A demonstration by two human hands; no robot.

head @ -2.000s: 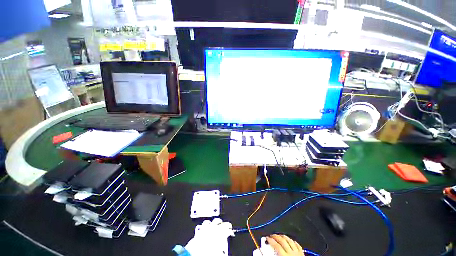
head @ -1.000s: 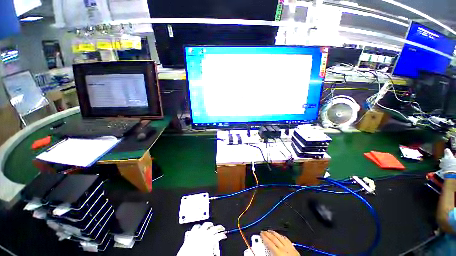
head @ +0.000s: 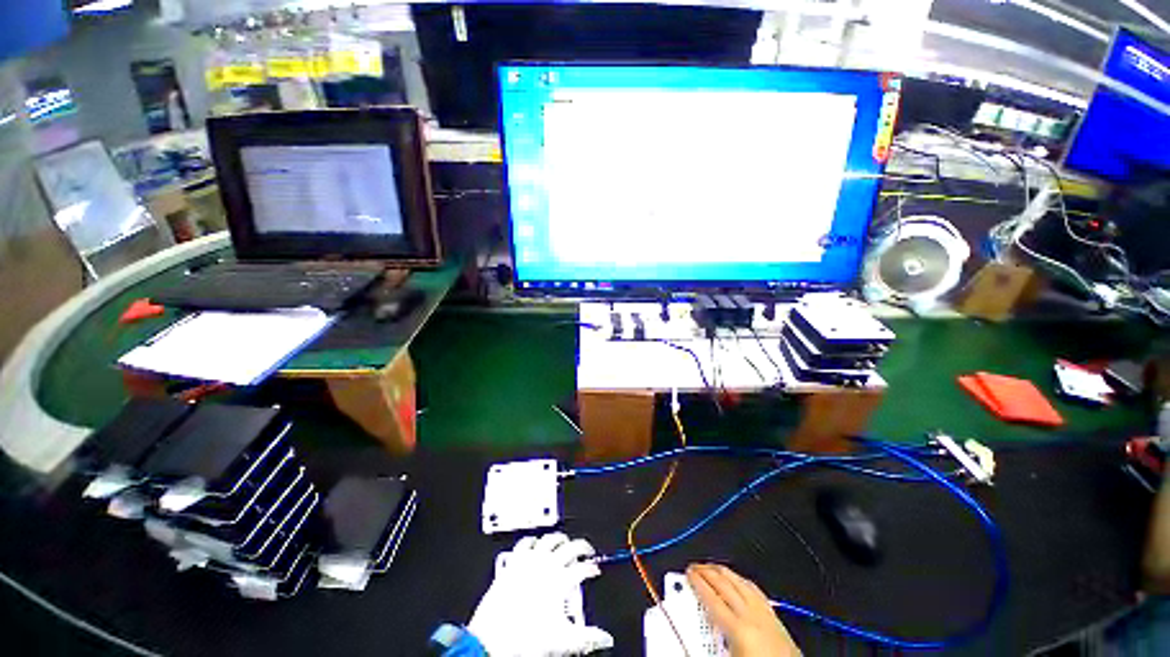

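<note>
A flat white square unit (head: 521, 495) lies on the black mat with a blue cable (head: 648, 458) at its right edge. My left hand (head: 533, 597), in a white glove with a blue wrist band, is just below it, fingers bunched at another blue cable's end; whether it grips anything is hidden. My bare right hand (head: 744, 614) holds the right side of a second white unit (head: 678, 624) at the bottom edge of the picture. A blue cable leads right from there. A thin orange lead (head: 656, 503) hangs from the riser down to this unit.
Stacked black units (head: 225, 481) stand on the left. A black mouse (head: 848, 524) lies inside the blue cable loop. Behind are the white-topped riser (head: 642, 368) with a small unit stack (head: 834, 336), a large monitor (head: 699, 180) and a laptop-like screen (head: 323, 193). Orange pads (head: 1011, 399) lie right.
The view has shifted. The right hand's fingers are now farther right on the lower unit, showing more of its white face. The left glove's fingers and thumb are more spread. The upper unit has stayed put.
</note>
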